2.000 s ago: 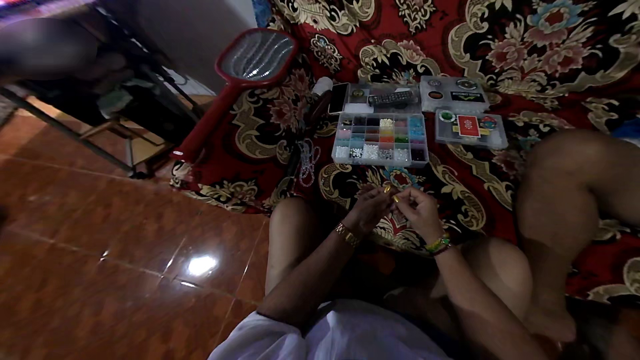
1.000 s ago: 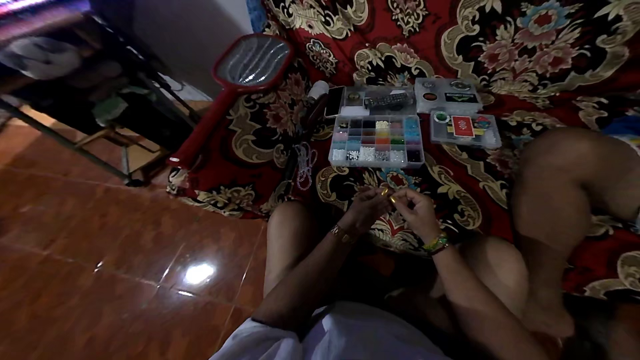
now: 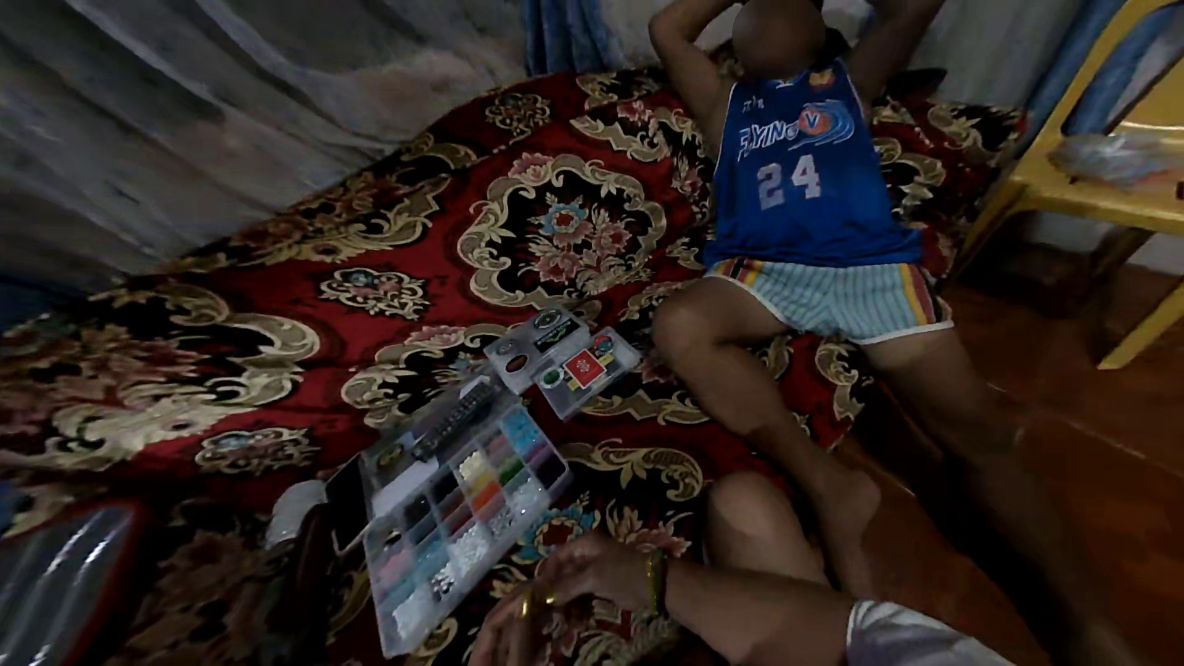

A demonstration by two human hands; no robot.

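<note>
My right hand (image 3: 597, 575) is low in the view, with a ring on one finger and a green and yellow bracelet at its wrist. My left hand (image 3: 507, 631) is at the bottom edge, partly cut off, with a gold ring. The fingertips of both hands come close together; whether anything small is between them cannot be made out. Just beyond them lies a clear plastic bead organizer box (image 3: 467, 527) with beads of several colours in its compartments. Its lid lies back, with a dark remote control (image 3: 453, 423) on it.
A lidded plastic case (image 3: 587, 373) and a second case (image 3: 532, 350) lie past the organizer on the patterned red cover (image 3: 407, 305). A person (image 3: 819, 185) reclines at the back right. A red-rimmed racket (image 3: 65, 573) is at left, a yellow plastic chair (image 3: 1091, 176) at right.
The view has swung far to the right and up, bringing in the reclining person and the chair. Both hands remain close together near the organizer, now lower in the view.
</note>
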